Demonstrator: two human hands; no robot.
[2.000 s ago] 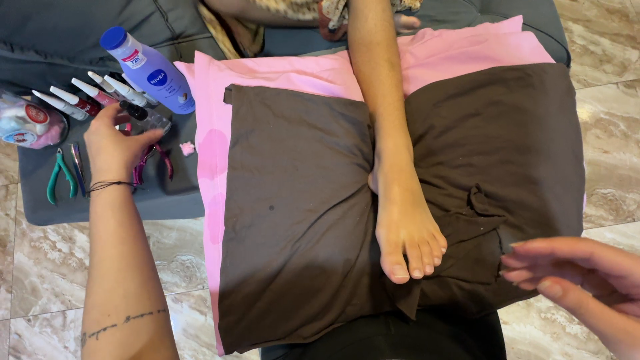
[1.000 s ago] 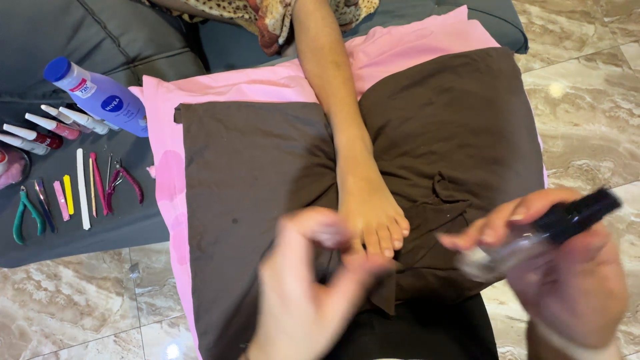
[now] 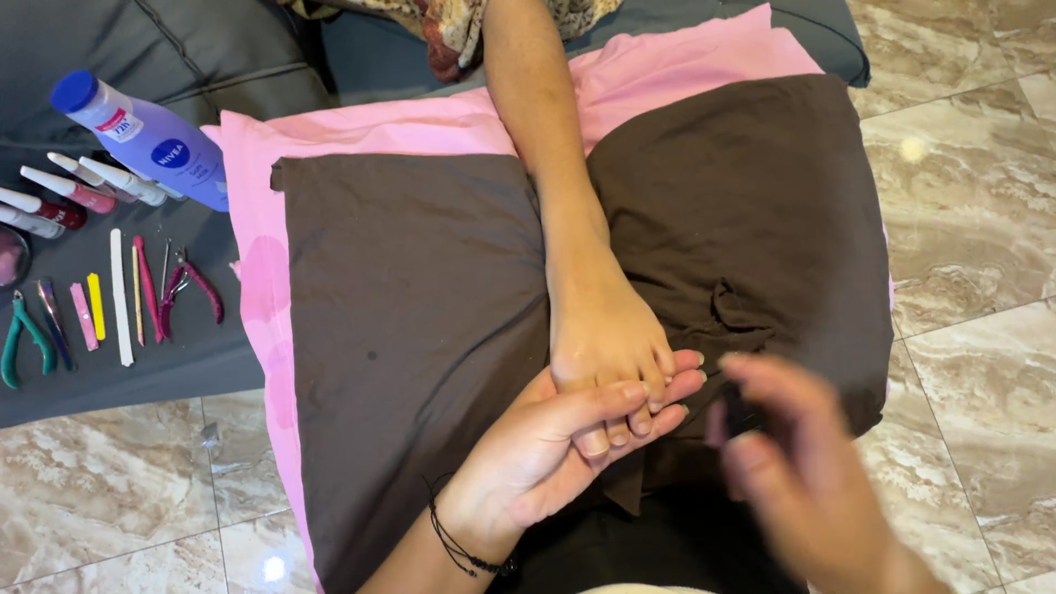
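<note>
A person's bare foot (image 3: 606, 330) rests on a dark brown cloth (image 3: 412, 305) over a pink one (image 3: 371, 132). Around its toes, my left hand (image 3: 577, 437) is closed, thumb on top and fingers beneath; a black cord bracelet is on that wrist. To the right of the toes, my right hand (image 3: 800, 462) is blurred by motion and curled around a small bottle, of which only the black top (image 3: 741, 410) shows. The rest of the bottle is hidden by the fingers.
On the grey padded seat at left lie green-handled nippers (image 3: 29, 338), a white nail file (image 3: 121, 297), a pink-handled cuticle nipper (image 3: 190, 289) and other slim tools. Behind them are several nail polish bottles (image 3: 78, 191) and a lavender lotion bottle (image 3: 165, 148). Marble-like tiles (image 3: 973, 198) cover the floor.
My left hand was blurred in front of the toes and now grips them. My right hand, empty at first, later held a clear bottle with a black top and has moved nearer the foot.
</note>
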